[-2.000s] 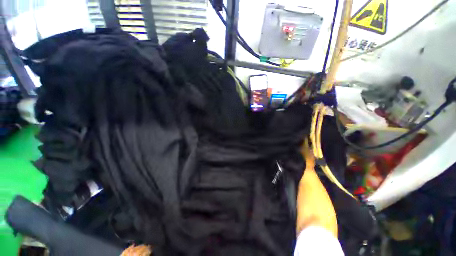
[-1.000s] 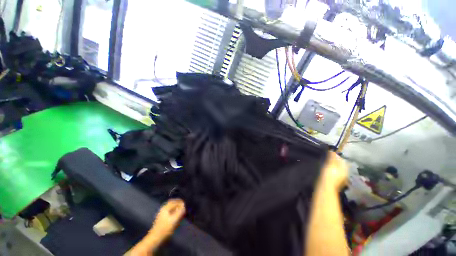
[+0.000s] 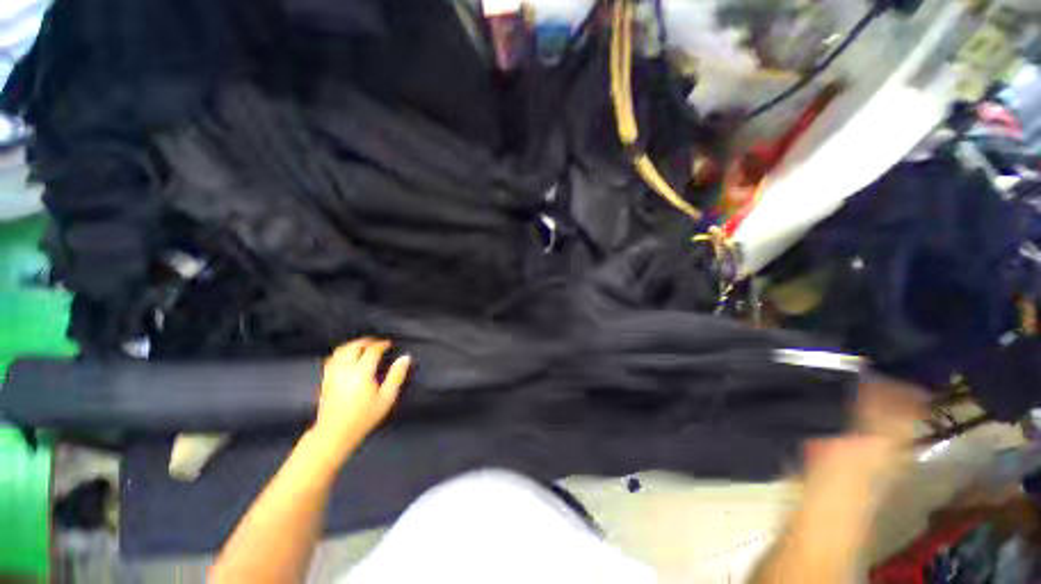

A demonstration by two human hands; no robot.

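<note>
A black garment [image 3: 685, 394] lies stretched sideways in front of me, over the right part of the padded arm [image 3: 171, 394]. My left hand [image 3: 356, 394] rests at the arm with its fingers on the garment's left part; whether it grips the cloth cannot be told. My right hand [image 3: 862, 439] is blurred at the garment's right end, beside a white strip [image 3: 817, 359], and holds that end. A heap of black garments [image 3: 308, 171] lies behind.
A padded table top [image 3: 263, 491] is below the arm, with a beige block [image 3: 194, 453] on it. A green surface [image 3: 29, 285] is at left. Tan hoses [image 3: 624, 91] hang behind the garment. A white curved edge [image 3: 845, 148] and dark cloth [image 3: 913, 262] are at right.
The view has tilted down. A black garment now lies stretched across the front. My right hand has moved from the heap to the far right; my left hand has come onto the garment at the arm.
</note>
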